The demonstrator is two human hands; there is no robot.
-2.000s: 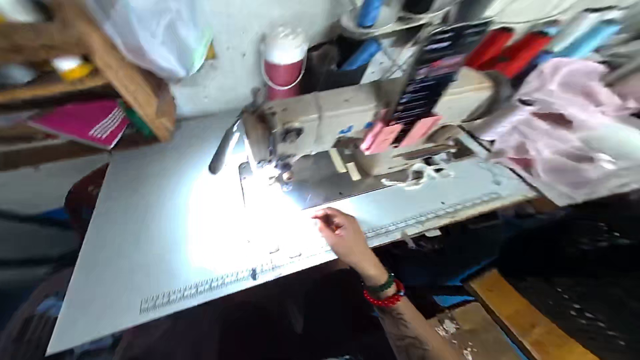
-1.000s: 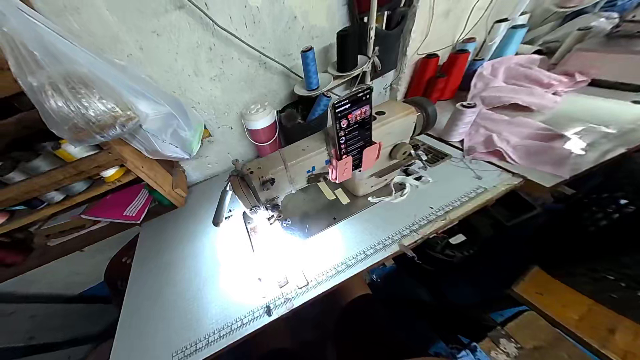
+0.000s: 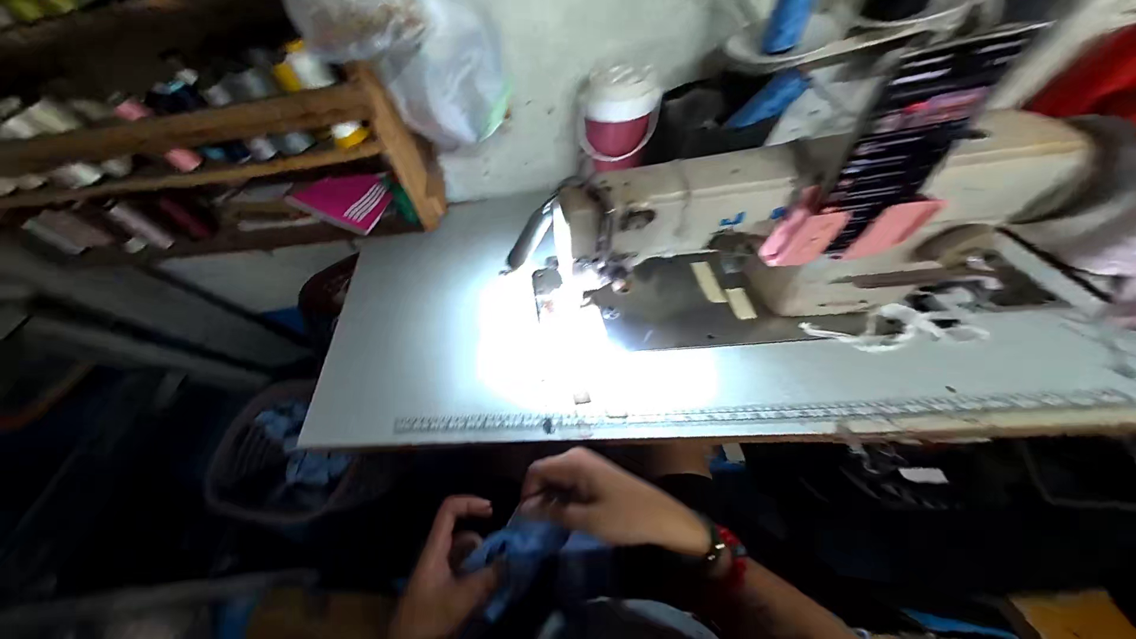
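Observation:
Below the front edge of the sewing table (image 3: 426,355), both hands are at a blue cloth (image 3: 524,546). My left hand (image 3: 457,568) holds the cloth between thumb and fingers. Just right of it, my right hand (image 3: 608,501), with a red bracelet at the wrist, has its fingers curled at the cloth's upper part; blur hides what exactly they pinch. The industrial sewing machine (image 3: 710,195) stands beyond, its needle area brightly lit. A phone (image 3: 923,133) in a pink holder (image 3: 852,232) is in front of the machine's arm.
A ruler strip (image 3: 710,415) runs along the table's front edge. White fabric scraps (image 3: 896,324) lie at the right. A basket with blue cloth (image 3: 306,461) stands lower left, below a thread shelf (image 3: 222,115). A red jug with a white lid (image 3: 617,120) is behind the machine.
Two seconds ago my right hand was over the table's front edge; a second ago no hand showed clearly. Now both hands are in view below the edge with blue cloth. The view has swung left.

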